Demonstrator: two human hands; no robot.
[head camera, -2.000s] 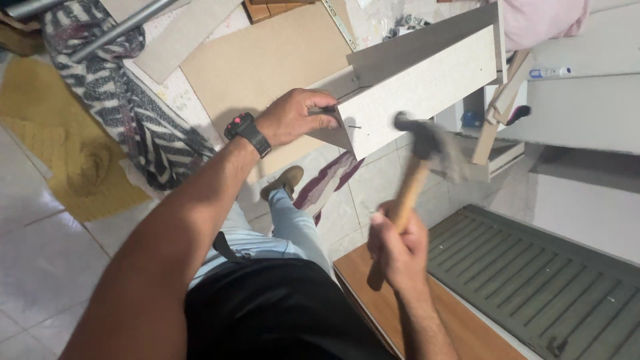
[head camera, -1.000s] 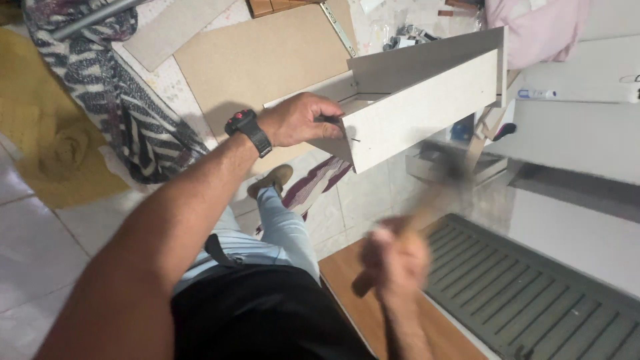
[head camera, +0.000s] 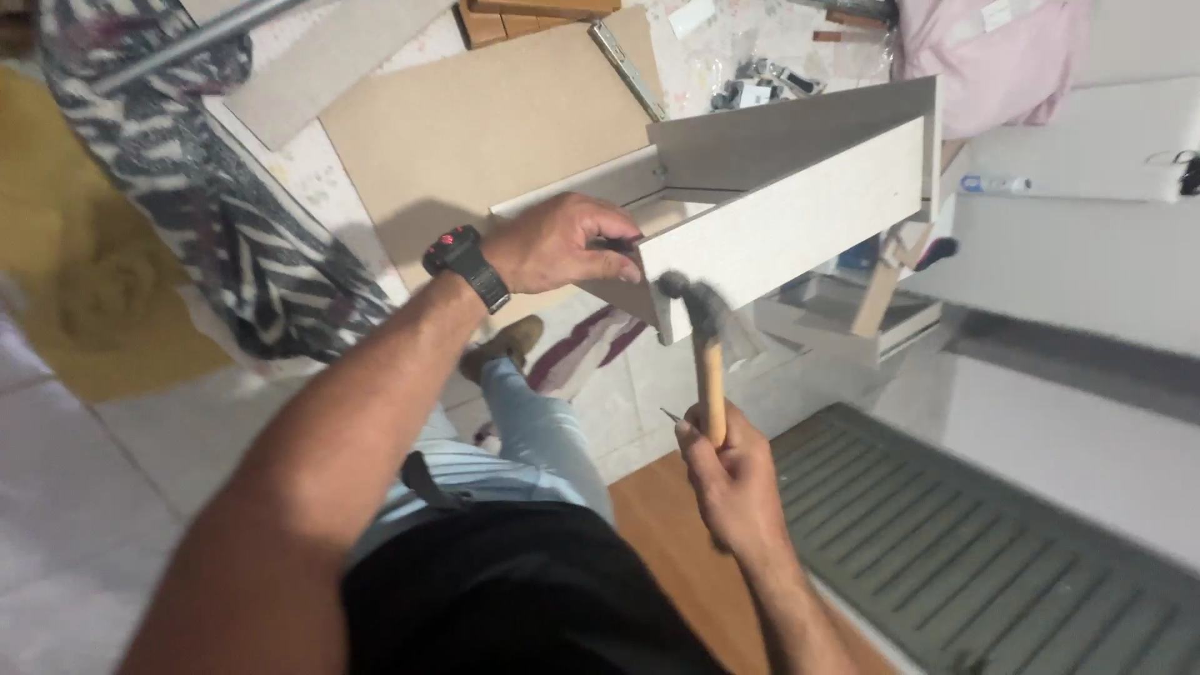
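A white board drawer frame (head camera: 787, 220) stands at the centre right, long side toward me. My left hand (head camera: 567, 246), with a watch on its wrist, grips the frame's near end at the corner. My right hand (head camera: 741, 478) holds a claw hammer (head camera: 711, 375) by its wooden handle. The hammer's head is at the frame's near corner, just right of my left fingers; whether it touches the board cannot be told. A thin pointed metal piece, perhaps a nail (head camera: 670, 414), sticks out between my right thumb and finger.
Behind the frame lie a brown fibreboard panel (head camera: 497, 122), a metal drawer slide (head camera: 626, 70) and loose hardware (head camera: 764, 82). A patterned cloth (head camera: 197, 187) is at left. A grey-green slatted panel (head camera: 975, 562) lies at lower right. My foot (head camera: 504, 347) is below the frame.
The hammer has moved left and up from its blurred place one second ago, its head now at the frame's corner. My left hand has stayed on the frame's near end.
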